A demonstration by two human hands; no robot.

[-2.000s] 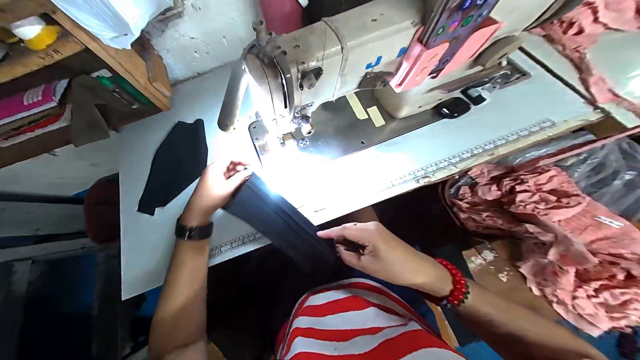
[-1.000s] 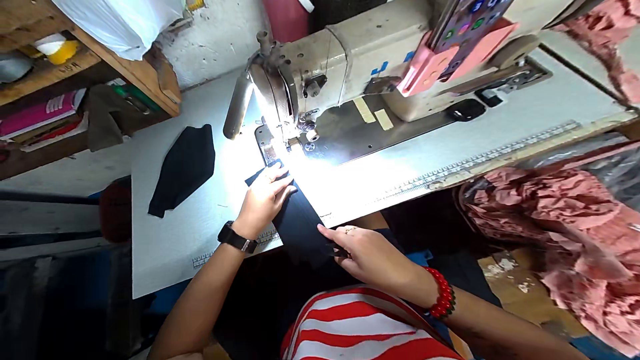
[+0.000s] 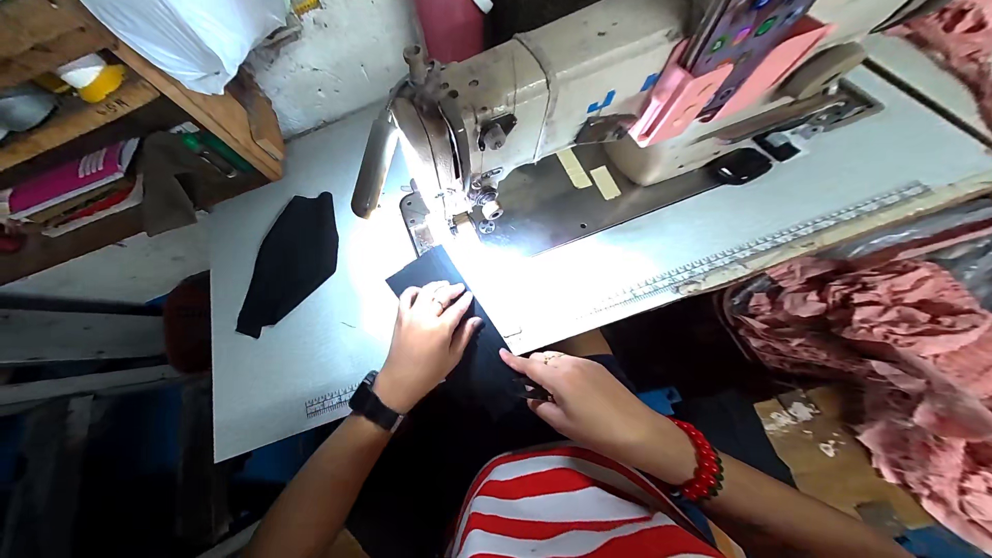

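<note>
A dark fabric piece [image 3: 480,360] runs from just in front of the needle area of a sewing machine [image 3: 504,85] down over the table's front edge. My left hand [image 3: 434,325], with a black watch at the wrist, lies on the fabric with fingers bent, pressing it to the table. My right hand [image 3: 573,387], wearing a red bead bracelet, pinches the fabric's right edge at the table edge; a small dark tool seems to sit in its palm, mostly hidden. A second dark fabric piece [image 3: 291,260] lies flat on the table, left of the machine.
A measuring tape [image 3: 697,267] runs along the front of the white table [image 3: 271,403]. Pink fabric [image 3: 891,325] is heaped at the right. A phone in a pink holder [image 3: 674,101] is on the machine. A wooden shelf [image 3: 217,116] with books stands at the left.
The fabric under my hands now lies flatter, its far end close to the machine's needle area. My left hand has moved right from the fabric's upper left end onto its top.
</note>
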